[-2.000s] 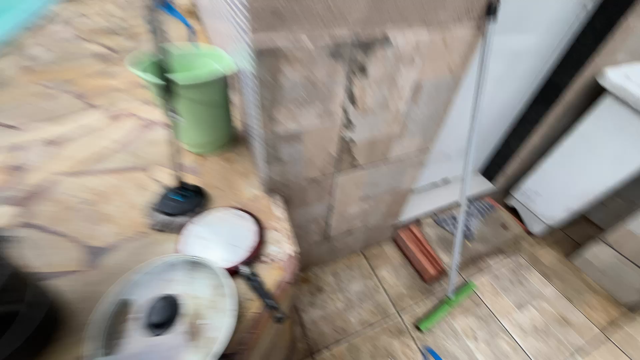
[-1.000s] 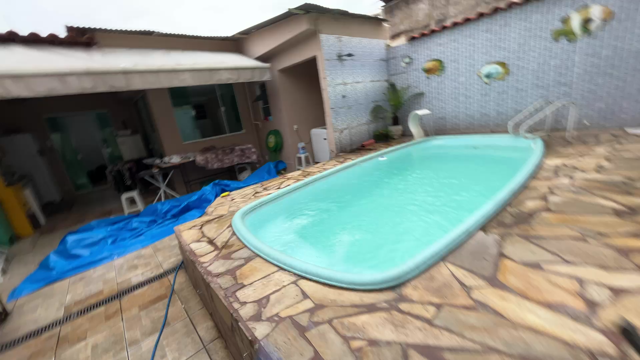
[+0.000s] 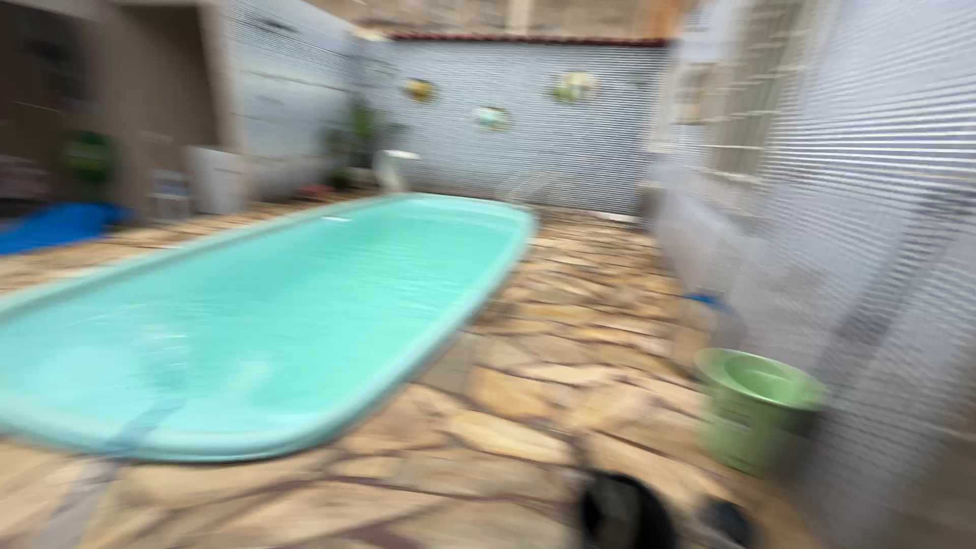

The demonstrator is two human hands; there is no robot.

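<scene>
Neither my left hand nor my right hand is in view. A light green plastic bucket (image 3: 762, 412) stands on the stone paving at the right, close to the tiled wall. Near the bottom edge is a blurred black object (image 3: 621, 511), with a smaller dark one (image 3: 726, 520) to its right; I cannot tell what either is. A swimming pool (image 3: 290, 305) with turquoise water fills the left and middle. Behind the bucket, a blurred container (image 3: 705, 328) with something blue on top is by the wall.
Irregular stone paving (image 3: 518, 435) surrounds the pool's rim. A tiled wall (image 3: 877, 229) runs along the right. At the far left lies a blue tarp (image 3: 61, 227), near a white appliance-like box (image 3: 217, 179). Potted plants (image 3: 362, 130) and a white spout (image 3: 393, 169) are at the pool's far end.
The view has swung right since one second ago, bringing the green bucket and right wall into sight. No hand shows in any frame.
</scene>
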